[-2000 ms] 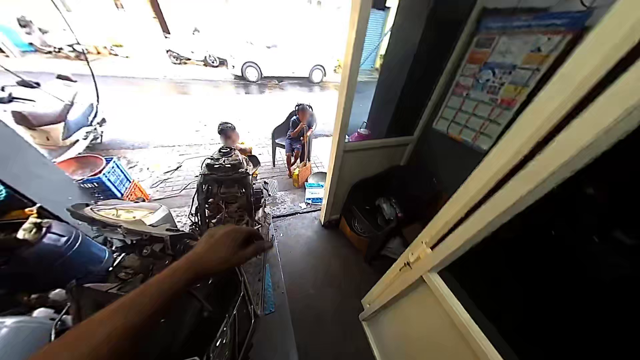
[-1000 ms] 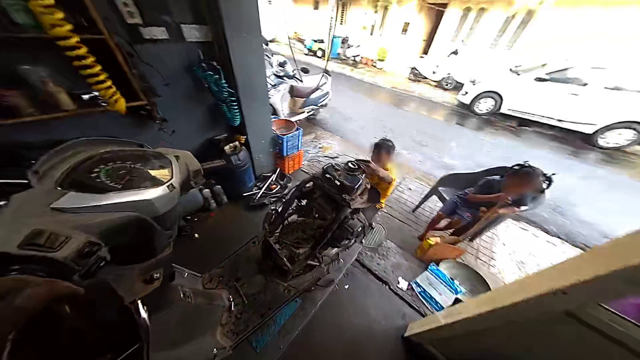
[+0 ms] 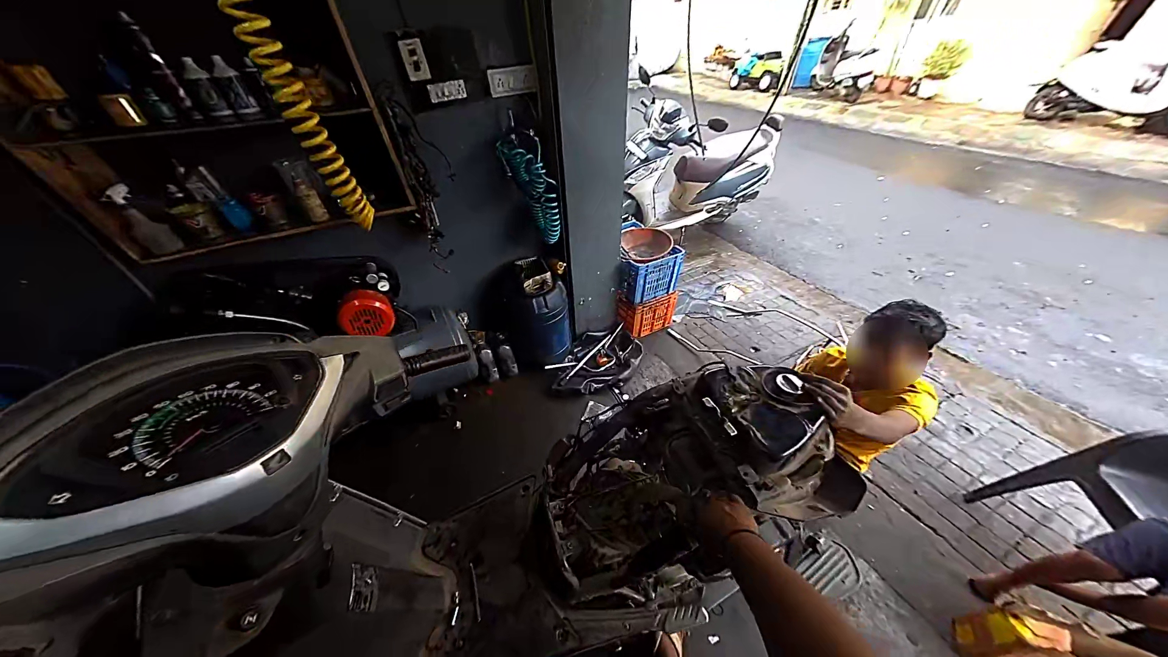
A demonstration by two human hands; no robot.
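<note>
My right hand (image 3: 725,520), with a dark band at the wrist, reaches in from the lower right to the exposed rear frame (image 3: 630,511) of a scooter. Its fingertips are lost among dark parts, so any grip cannot be told. The seat and rear covers are off the scooter. Its speedometer (image 3: 201,424) and handlebar grip (image 3: 438,359) are at the left. Behind the tail, a person in a yellow shirt (image 3: 899,411) has a hand by the round cap (image 3: 783,385). A small patch of skin shows at the bottom edge, unclear what it belongs to. My left hand is not visible.
Crates (image 3: 650,313), a blue drum (image 3: 538,315) and metal rods lie beyond the scooter. Shelves of bottles (image 3: 219,130) and a compressor with a red part (image 3: 365,313) line the left wall. A plastic chair (image 3: 1095,474) and another person's arms are at the right.
The view has swung left and closer to the scooter. My right hand now reaches to the scooter's rear frame. The person in yellow now has a hand on its tail.
</note>
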